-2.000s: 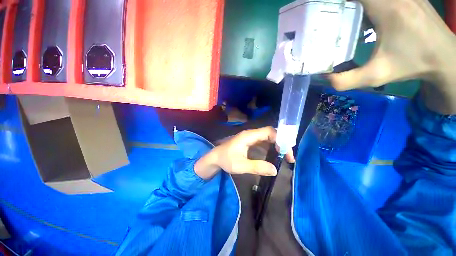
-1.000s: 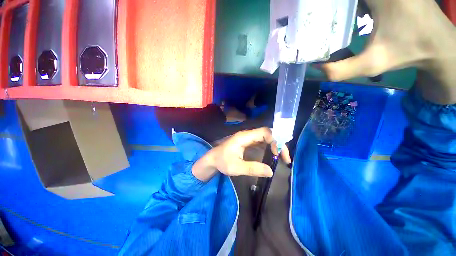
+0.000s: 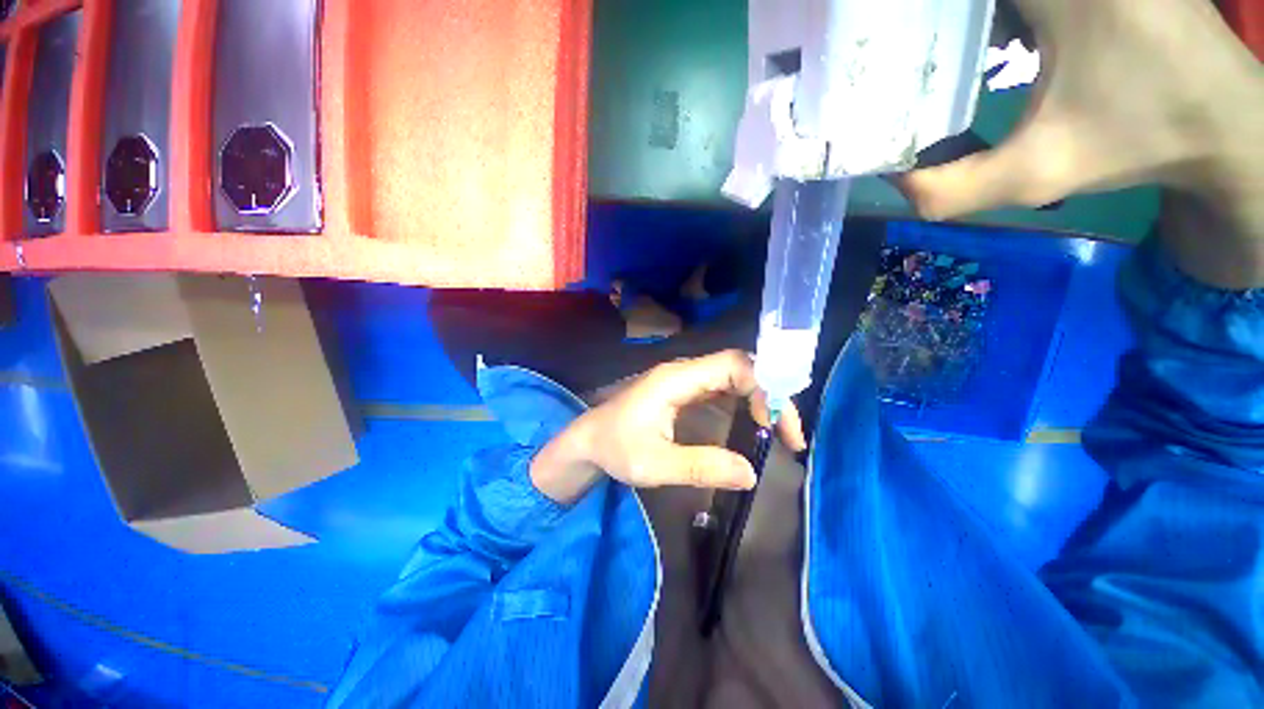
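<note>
A dark smartphone is seen edge-on over my lap, its camera side facing left. My left hand holds its upper end between thumb and fingers. My right hand grips the bulky white-grey block on top of a syringe-type tool, with the thumb at its lower right; the other fingers are partly cut off by the top edge. The clear tapered barrel points down, and its pale tip is at the phone's upper end edge, by my left fingertips. Whether the tip touches cannot be told.
A red-orange tray with several phones overhangs the bench at upper left. The green mat lies behind the tool. An open cardboard box is below the tray. A blue parts bin of small mixed pieces is right of the barrel.
Compared with two seconds ago, the tray, tool and right hand appear slightly higher and further left in view. Both hands keep their hold, and the tip stays at the phone's end.
</note>
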